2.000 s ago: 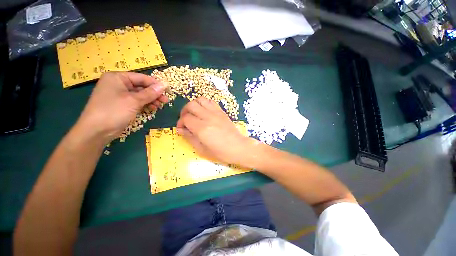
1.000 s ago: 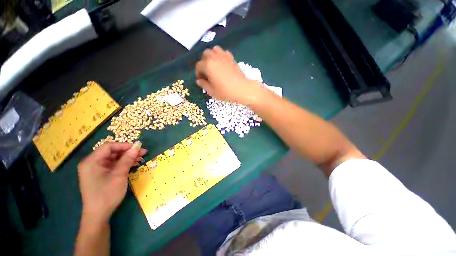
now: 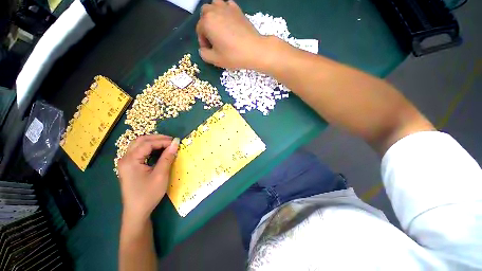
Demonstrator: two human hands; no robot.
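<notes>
A yellow circuit board panel point(image 3: 214, 161) lies tilted in front of me, with small pale parts along its upper edge. My left hand point(image 3: 145, 166) is at the panel's upper left corner, thumb and forefinger pinched together; a tiny pale spot shows at the tips, but I cannot tell whether it is a component or a nail. My right hand point(image 3: 227, 37) is raised at the upper left of the white components point(image 3: 253, 90), fingers curled; whether it holds anything is hidden. The tan components point(image 3: 158, 100) lie in a curved pile beyond the panel.
A stack of yellow panels point(image 3: 95, 122) lies left, beside a clear plastic bag point(image 3: 42, 135) and a flat black object point(image 3: 66, 196). A slotted rack point(image 3: 26, 238) stands far left. A black slotted tray point(image 3: 433, 34) is upper right. Paper labels point(image 3: 181, 80) lie on the piles.
The view has turned and shifted left. My right hand has left the panel and moved to the white pile's far side. My left hand has moved from the tan pile to the panel's corner.
</notes>
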